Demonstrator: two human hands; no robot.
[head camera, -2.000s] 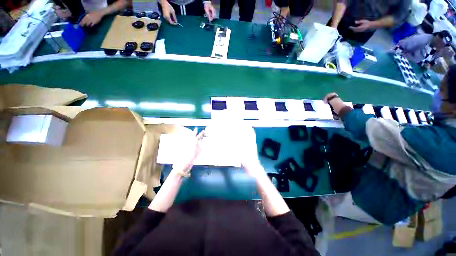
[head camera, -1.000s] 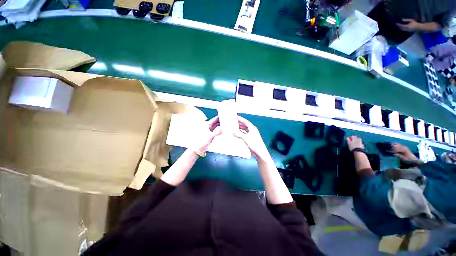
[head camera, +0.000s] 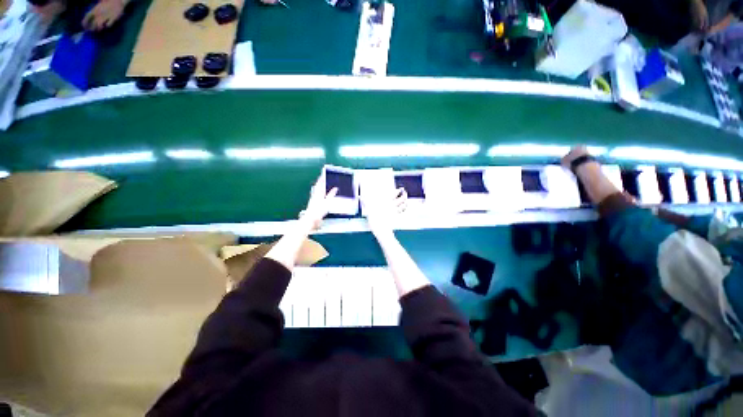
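An open white box (head camera: 340, 184) with a dark interior stands at the left end of the row of open boxes (head camera: 472, 182) along the near belt edge. My left hand (head camera: 316, 207) grips its left side, a finger over the dark interior. My right hand (head camera: 381, 208) is at its white lid part, fingers bent near the neighbouring box; glare blurs its outline. A stack of closed white boxes (head camera: 342, 297) with thin seam lines lies on the bench between my forearms.
A brown carton (head camera: 122, 326) is at left with a white box (head camera: 31, 269) inside. Black inserts (head camera: 473, 274) lie piled at right. A neighbouring worker's arm (head camera: 607, 194) reaches to the row. Across the belt are a board with black round products (head camera: 183, 37), a narrow white fixture (head camera: 373, 41) and other workers' hands.
My hands have moved forward from the bench to the belt edge, and an open box now stands at the row's left end. The neighbour's hand has moved to the row. The view has shifted.
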